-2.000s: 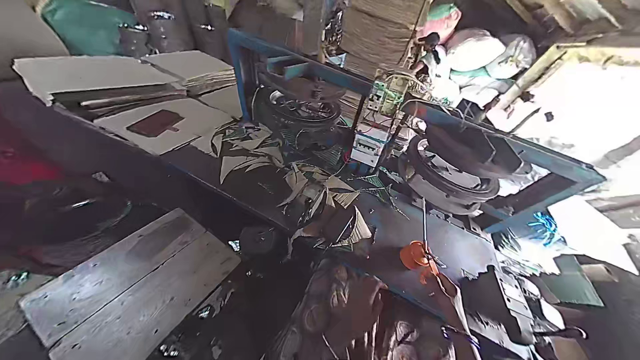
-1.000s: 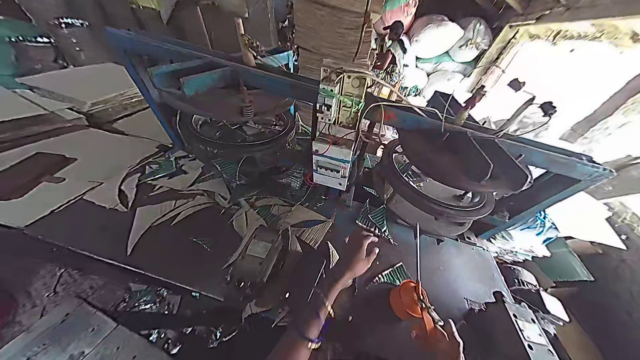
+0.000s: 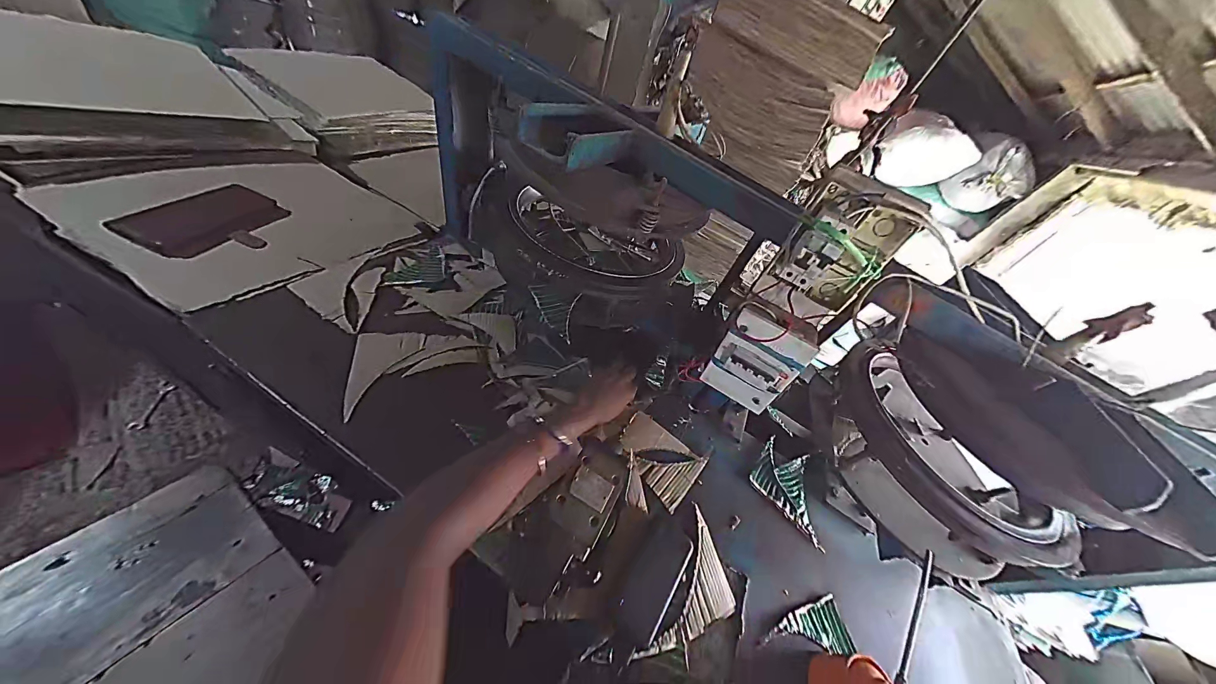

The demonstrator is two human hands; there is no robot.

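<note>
My left hand point(image 3: 608, 394) reaches forward over the cluttered bench, beside paper scraps point(image 3: 670, 456) and below a round heated-looking mould ring point(image 3: 598, 237); its fingertips lie in shadow, so its grip is unclear. My right hand is out of the frame. At the bottom edge lies an orange object point(image 3: 845, 669), partly cut off, with a thin metal rod point(image 3: 914, 617) beside it. A second round metal mould point(image 3: 959, 465) stands at the right. Between the two moulds sits a white electrical breaker box point(image 3: 757, 369) with red wires.
A blue metal frame point(image 3: 608, 100) spans the bench above the moulds. Stacked pale sheets point(image 3: 114, 71) and a sheet with a dark reddish flat piece point(image 3: 198, 220) lie at the left. A wooden board point(image 3: 161, 579) is at lower left. Loose cables point(image 3: 950, 285) hang by the box.
My left hand has moved forward and left, toward the scraps below the left mould. My right hand, near the orange object a second ago, is out of view. The view has shifted.
</note>
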